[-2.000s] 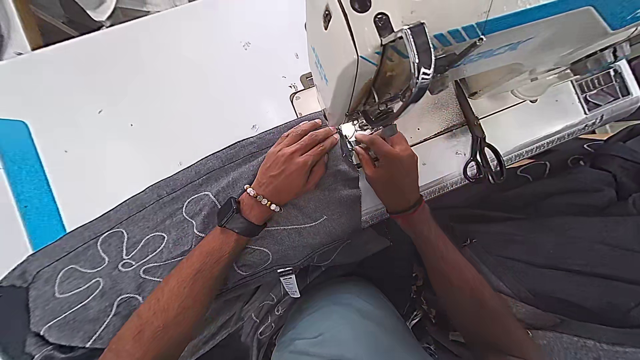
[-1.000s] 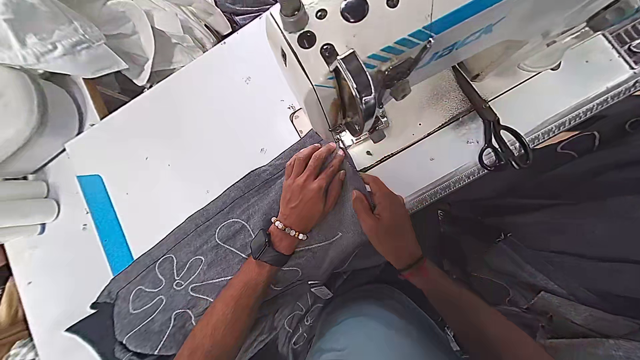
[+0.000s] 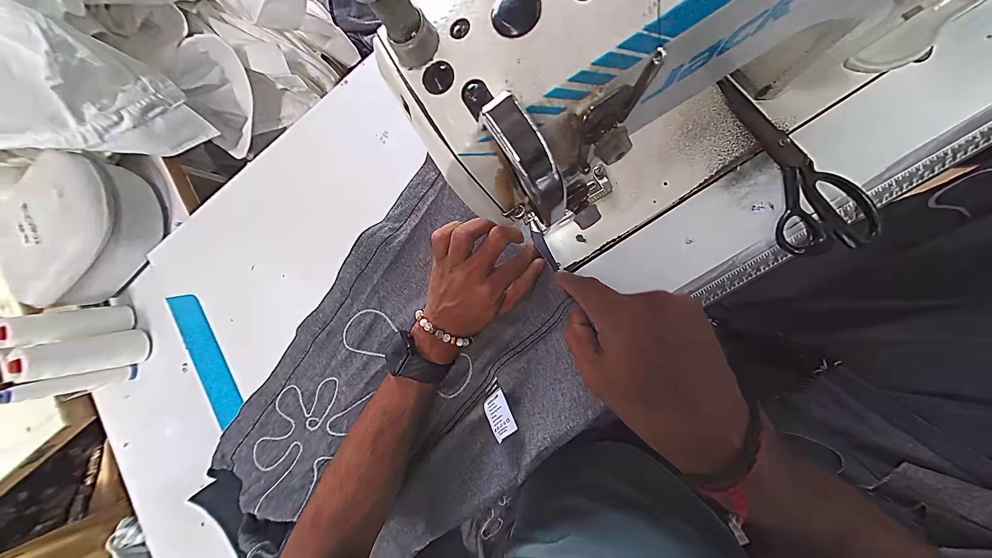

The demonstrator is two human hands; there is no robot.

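Note:
A grey knit garment with white flower-shaped stitching [image 3: 341,310] lies on the white table, its upper edge reaching under the head of a Jack sewing machine [image 3: 542,85]. My left hand [image 3: 477,271] presses flat on the cloth, fingertips just in front of the presser foot [image 3: 535,223]. My right hand [image 3: 659,364] pinches the garment's right edge between thumb and index finger, a little below the foot. Around my left wrist are a beaded bracelet and a dark watch. A white care label [image 3: 500,415] lies on the cloth between my arms. The needle is hidden.
Black-handled scissors [image 3: 798,167] rest at the machine's right, across the table's front edge with its measuring tape [image 3: 852,217]. Dark fabric [image 3: 876,341] hangs at the right. White cloth pieces [image 3: 85,77] and white thread cones [image 3: 70,341] stand at the left.
My right hand has moved from beside the presser foot down to the garment's edge. The cloth has turned and the care label shows more fully. The view has shifted left.

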